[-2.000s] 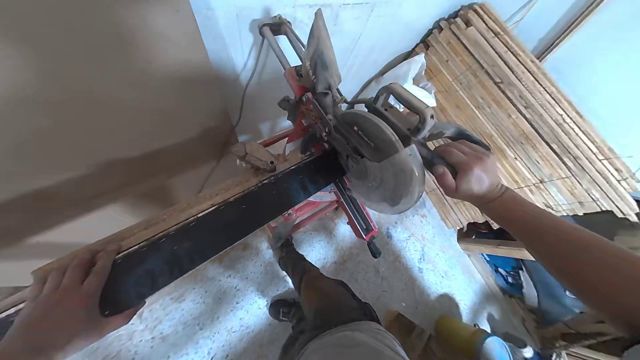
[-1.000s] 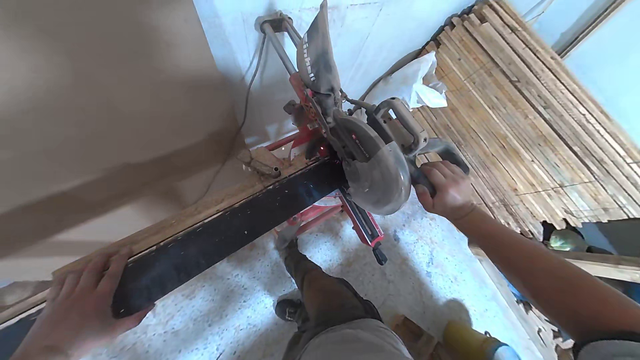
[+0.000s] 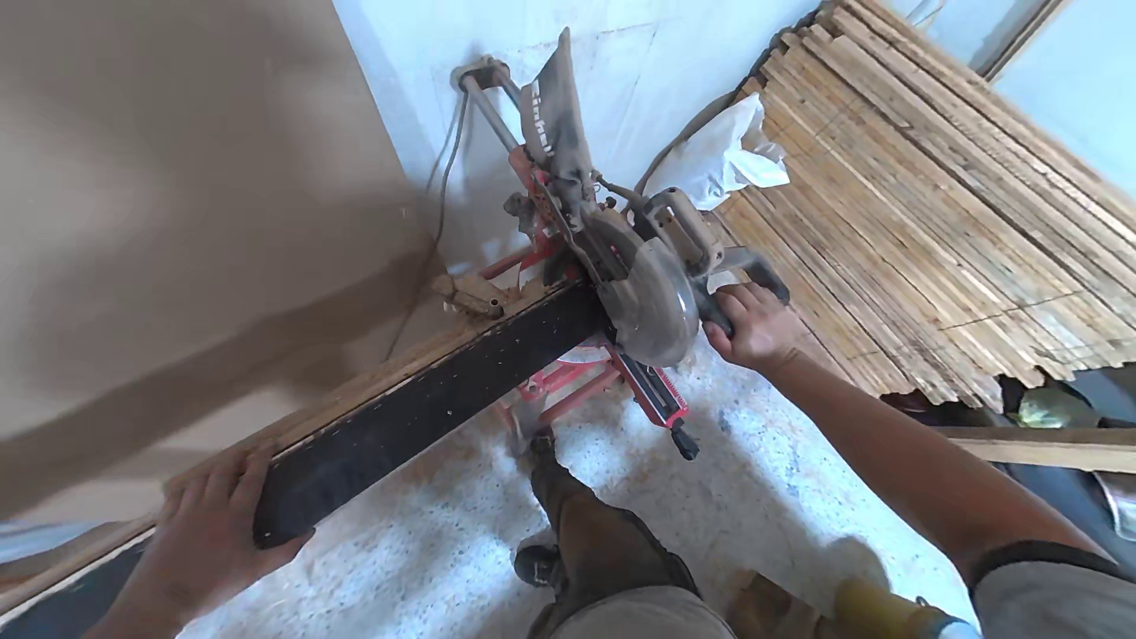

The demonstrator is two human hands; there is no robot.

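A sliding miter saw stands on a red stand by the wall, its clear blade guard low over a black-faced board. My right hand is closed around the saw's black handle. At lower left my left hand grips the black-faced board near its rounded end, fingers over the far edge and thumb on the near side. The board runs up to the right and passes under the saw head, which hides its far end. The blade's edge is hidden too.
Many thin wooden strips lie stacked at the right, with a white plastic bag beside them. A large brown panel stands at left. A power cord hangs by the wall. A yellow container is on the floor at the bottom.
The saw head and its guard have come down towards the board, with my right hand still on the handle. My left hand has stayed on the board.
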